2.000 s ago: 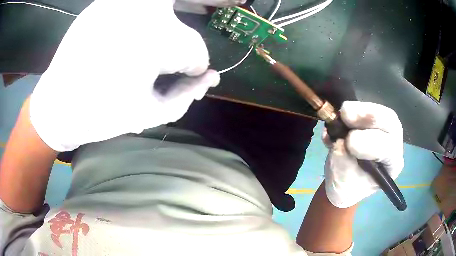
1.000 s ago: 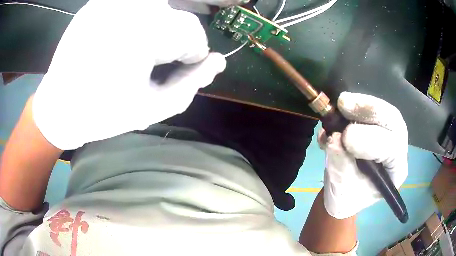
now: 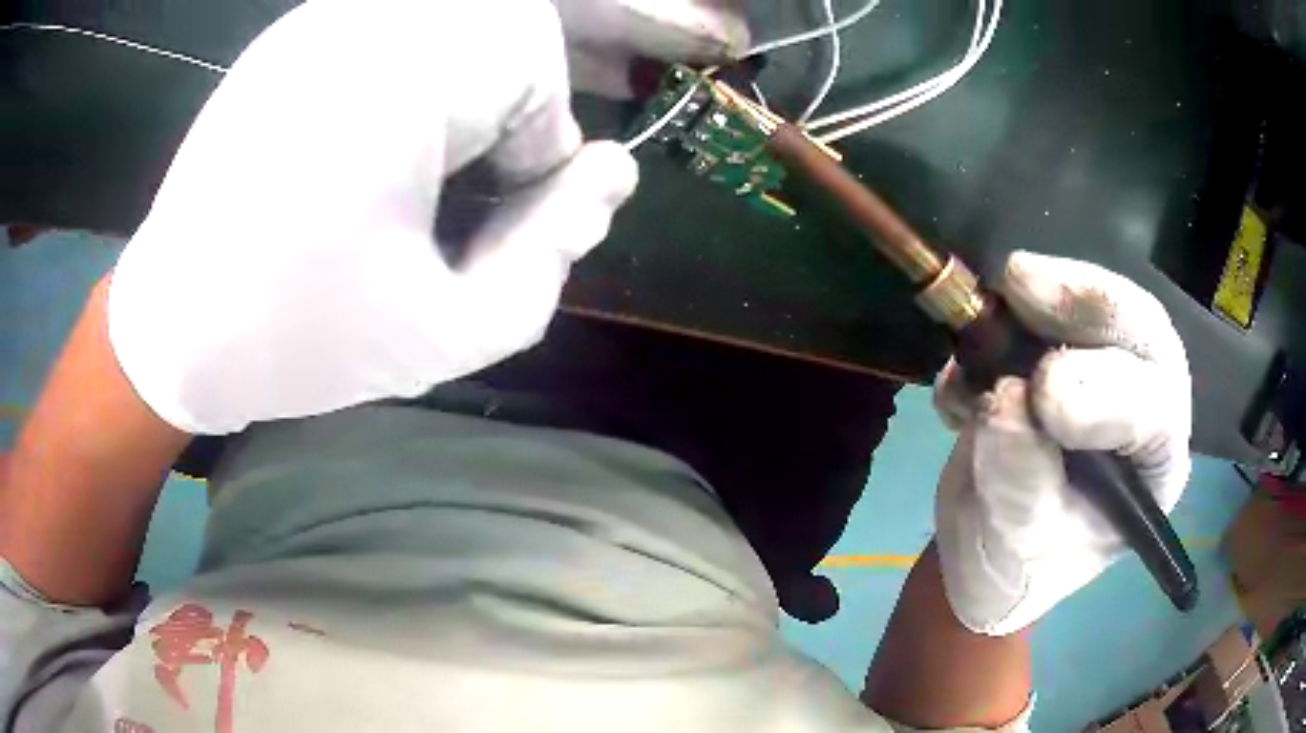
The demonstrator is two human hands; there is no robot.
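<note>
My left hand (image 3: 358, 215), in a white glove, pinches the thin solder wire (image 3: 662, 118) between thumb and finger. The wire reaches the upper part of a small green circuit board (image 3: 728, 155), held tilted over the bench. More white glove fingers (image 3: 652, 26) are at the board's upper left end. My right hand (image 3: 1067, 430), also gloved, grips the black handle of the soldering iron (image 3: 867, 212). Its copper-brown barrel crosses the board, and the tip is near the board's upper edge by the wire. White lead wires (image 3: 917, 98) run from behind the board to the top of the picture.
The dark green bench mat (image 3: 845, 308) lies under the board, its front edge by my body. A yellow label (image 3: 1245, 265) is at the right. Cardboard boxes (image 3: 1203, 687) stand at the lower right on the blue floor (image 3: 859, 501). A thin strand (image 3: 122, 43) runs in from the left.
The board has turned and tilted, its right end now lower. The iron's tip and the solder wire have moved from its lower edge to its upper part. The lead wires have shifted.
</note>
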